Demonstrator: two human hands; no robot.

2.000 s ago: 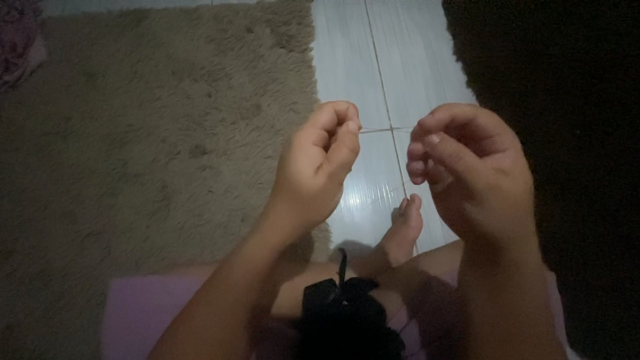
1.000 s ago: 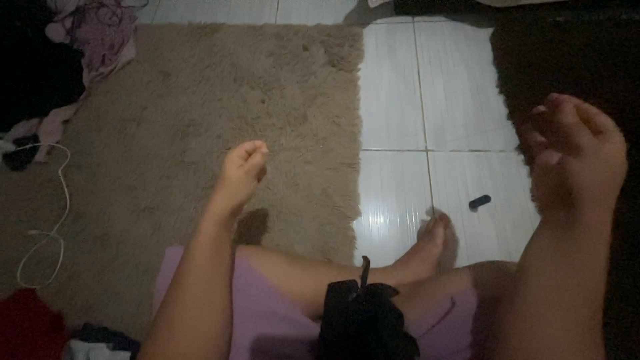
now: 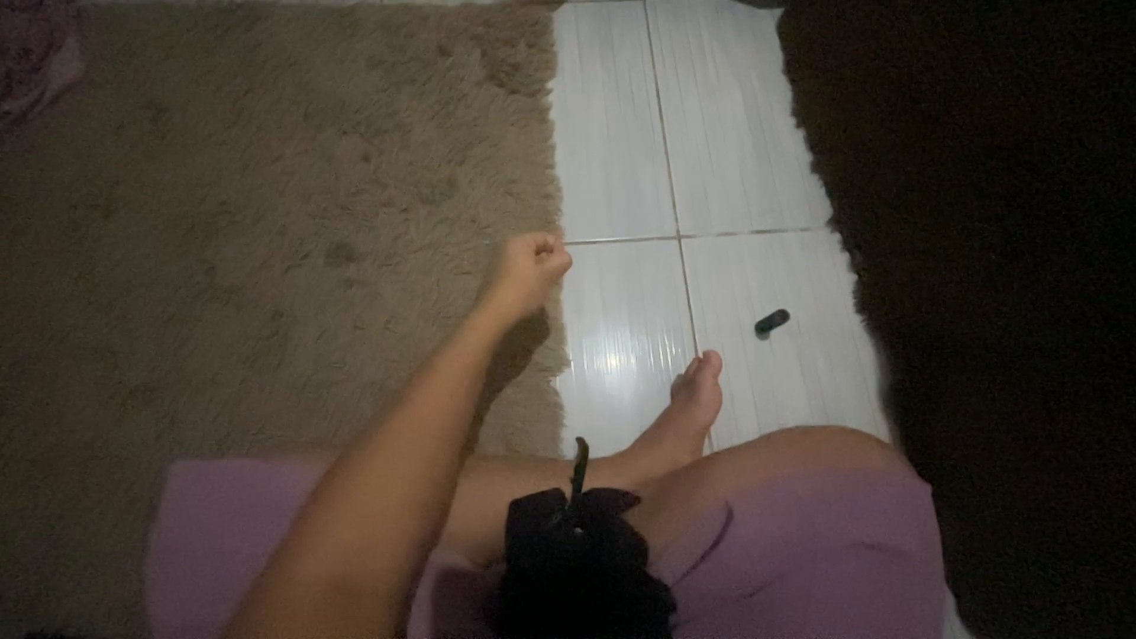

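My left hand [image 3: 531, 268] is held with its fingers curled in, over the edge where the shaggy beige rug [image 3: 266, 222] meets the white tiles. Whether anything thin is pinched in it cannot be told. My right hand is out of view. A black cloth-like item [image 3: 577, 568] with a narrow strip standing up from it rests on my lap. On the tiles to the right, beyond my bare foot [image 3: 697, 390], lies a small dark cylindrical object [image 3: 772, 322].
White floor tiles [image 3: 621, 133] run between the beige rug and a dark brown shaggy rug [image 3: 976, 266] on the right. Pinkish fabric [image 3: 35, 67] lies at the top left. Purple cloth [image 3: 825, 541] covers my thighs.
Two seconds ago both hands were close together with a thin strand between them. They moved apart, and my right hand has since left the view at the right.
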